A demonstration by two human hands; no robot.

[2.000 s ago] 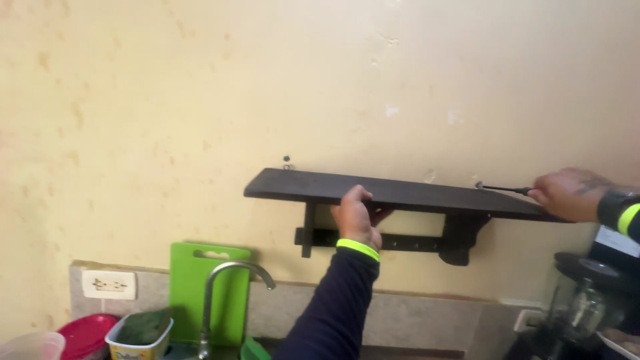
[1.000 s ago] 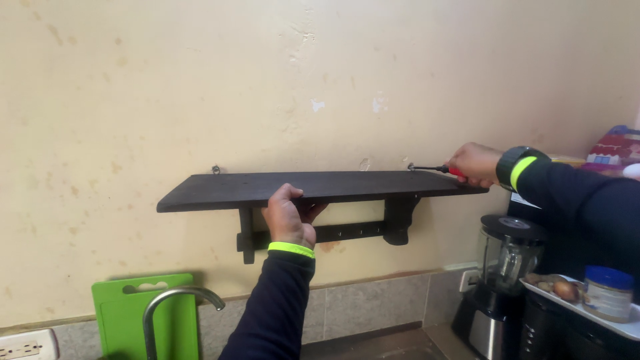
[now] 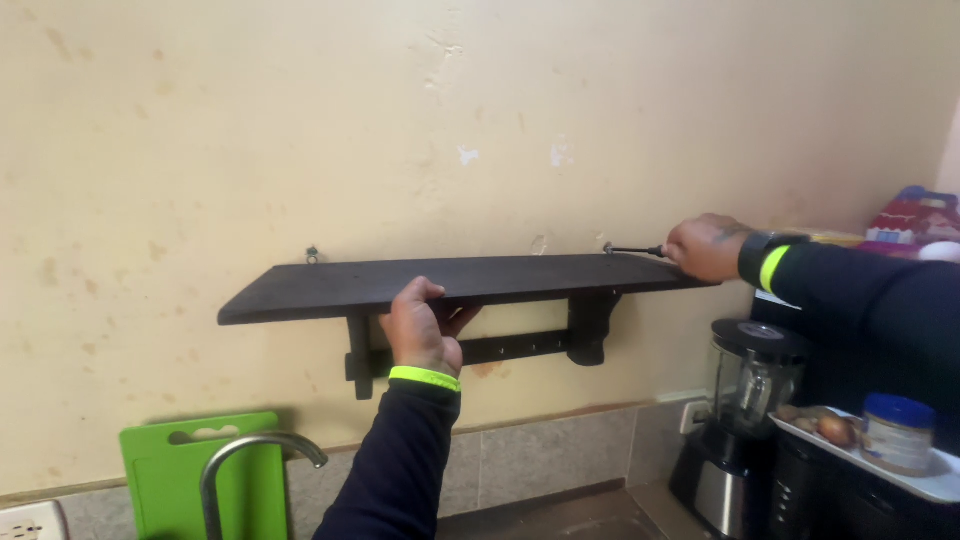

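Observation:
A dark wooden wall shelf (image 3: 480, 283) with brackets and a lower rail rests against the wall. My left hand (image 3: 424, 326) grips its front edge, thumb on top and fingers beneath. Above the right part of the board, my right hand (image 3: 703, 247) holds a screwdriver (image 3: 637, 250) lying nearly level. The tool's tip meets a small metal hanger with a screw (image 3: 608, 247) at the wall. A second metal hanger (image 3: 312, 255) shows above the board's left part. How firmly the screws sit cannot be seen.
Below are a curved faucet (image 3: 259, 439), a green cutting board (image 3: 202, 480) and a wall outlet (image 3: 34, 521). At the lower right stand a blender (image 3: 754, 390) and a white tray (image 3: 919, 480) holding a blue-lidded jar (image 3: 898, 435) and an onion (image 3: 836, 431).
The view has shifted right since the first frame. My left hand keeps its hold on the shelf, and the screwdriver stays at the right hanger.

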